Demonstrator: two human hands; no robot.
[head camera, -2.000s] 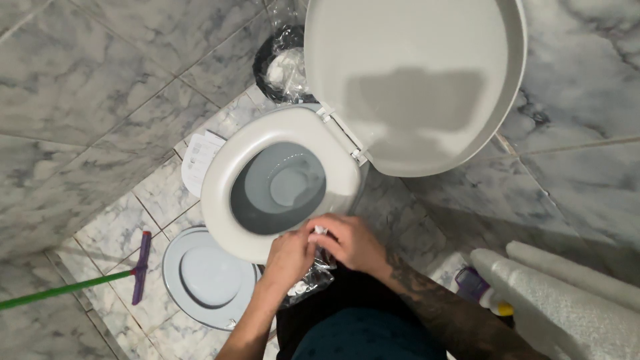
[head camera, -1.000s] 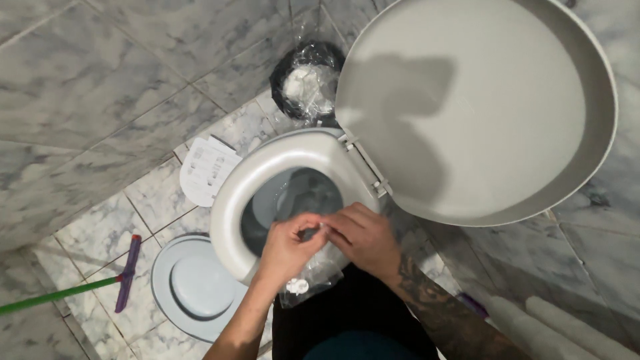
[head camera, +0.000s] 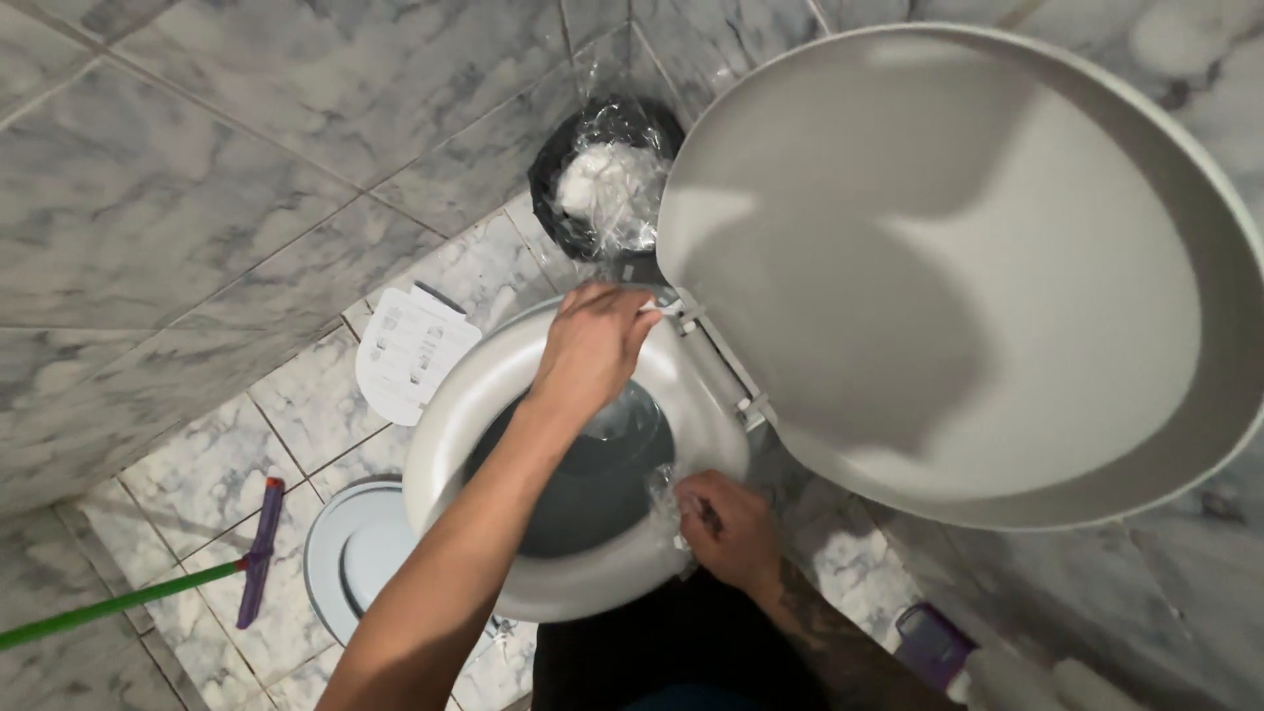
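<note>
A light grey toilet seat (head camera: 592, 592) lies on the bowl, with its raised lid (head camera: 987, 326) tilted back at the right. My left hand (head camera: 597, 341) is at the seat's rear edge beside the hinge, its fingertips closed on a small white piece (head camera: 664, 306) whose kind I cannot tell. Over the seat's right side is my right hand (head camera: 726, 523), its fingers curled around crumpled clear plastic (head camera: 664, 489). The dark bowl opening (head camera: 583, 504) shows between my hands.
Behind the seat stands a black-lined bin (head camera: 553, 188) holding clear plastic wrap (head camera: 612, 193). A printed white sheet (head camera: 410, 355), a round grey lid-like piece (head camera: 360, 553) and a purple squeegee (head camera: 261, 553) with a green handle lie left. A purple container (head camera: 930, 647) is at lower right.
My hands were together over the front of the seat and have moved apart. The left one has gone to the rear hinge; the right one is at the seat's right side.
</note>
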